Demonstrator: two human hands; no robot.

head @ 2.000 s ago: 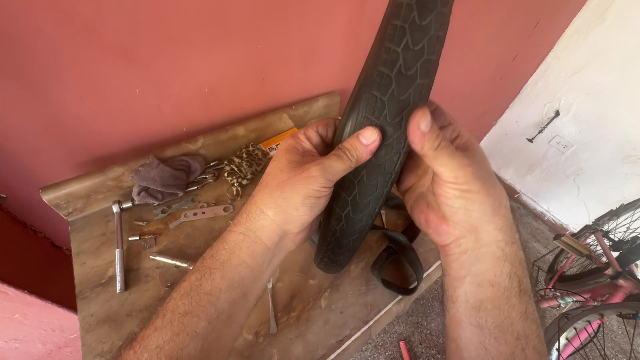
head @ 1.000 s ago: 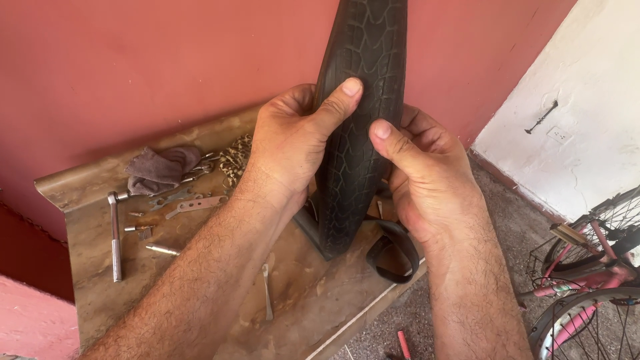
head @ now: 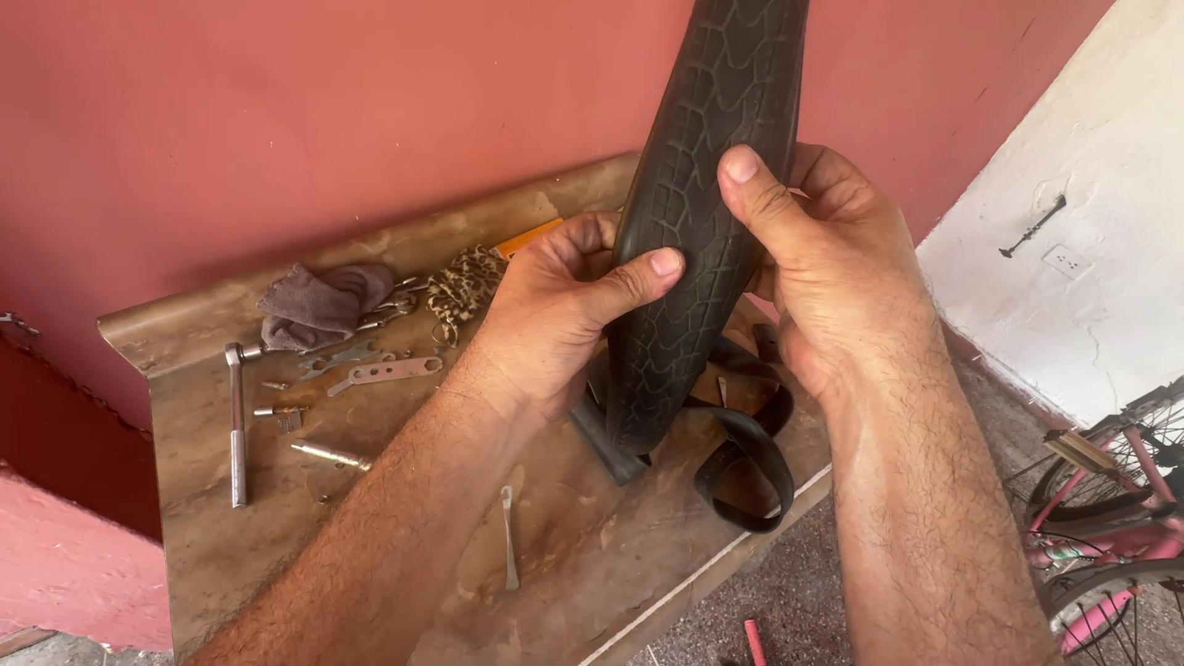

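A black bicycle tire (head: 689, 213) stands on end over the countertop, its patterned tread facing me. My left hand (head: 573, 305) grips its left edge, the thumb lying on the tread and the fingers hidden behind. Higher up on the right side, my right hand (head: 823, 250) holds the tire, thumb on the tread and fingers behind the edge. Beside and behind the tire's lower end, a black rubber inner tube (head: 745, 462) lies in loops on the counter. A metal tire lever (head: 510, 541) rests in front of the tire, touched by neither hand.
The brown countertop (head: 370, 592) also bears a ratchet handle (head: 238, 425), a flat multi-hole wrench (head: 396, 370), a crumpled grey cloth (head: 319, 305), a patterned cloth (head: 467, 291) and small metal parts. A pink bicycle (head: 1110, 518) is on the floor at right. A red wall rises behind.
My right hand has moved from beside the tire to a hold higher on its right edge, its thumb now above the left one. The left hand still holds the left side.
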